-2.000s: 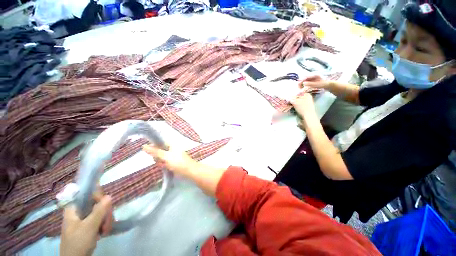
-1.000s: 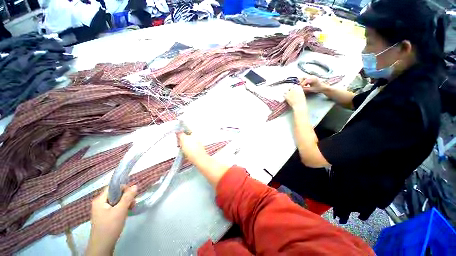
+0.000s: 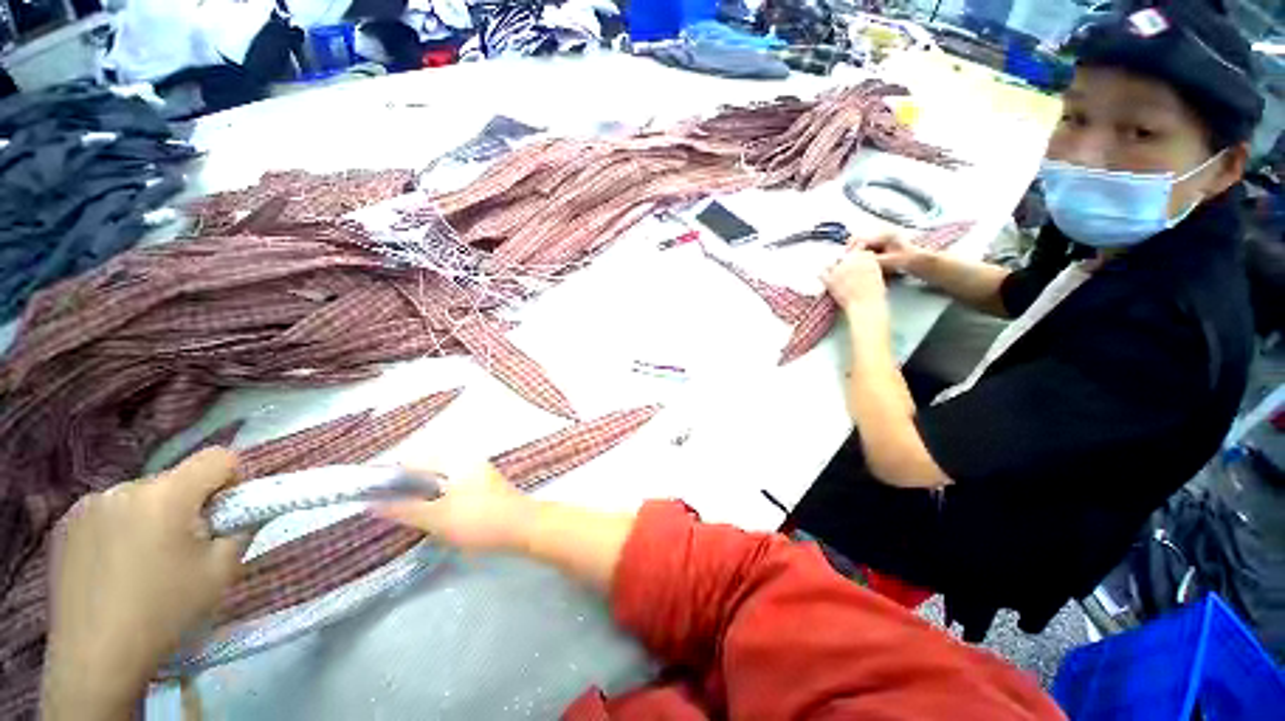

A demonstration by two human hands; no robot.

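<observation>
A silver-grey coil of wire (image 3: 317,490) is held by both hands above the front left of the white table, tilted, its lower part low over the fabric. My left hand (image 3: 138,585) grips its left side at the lower left. My right hand (image 3: 458,507), blurred, is on the coil's right side, fingers pointing left. Rust-brown checked strips (image 3: 578,440) with pointed ends lie singly under and behind the coil. A large heap of the same strips (image 3: 212,317) lies behind, with whitish threads (image 3: 437,251) in its middle.
A masked person in black (image 3: 1099,380) at the right handles a checked strip (image 3: 813,327). Near them lie a phone (image 3: 726,221), black scissors (image 3: 817,234) and another wire ring (image 3: 892,200). Small snips (image 3: 658,371) lie mid-table. Dark garments (image 3: 85,183) lie far left; a blue crate (image 3: 1177,673) stands lower right.
The coil has turned flatter and moved down and left with both hands. My left hand is nearer the camera. The neighbour's head has turned toward the camera.
</observation>
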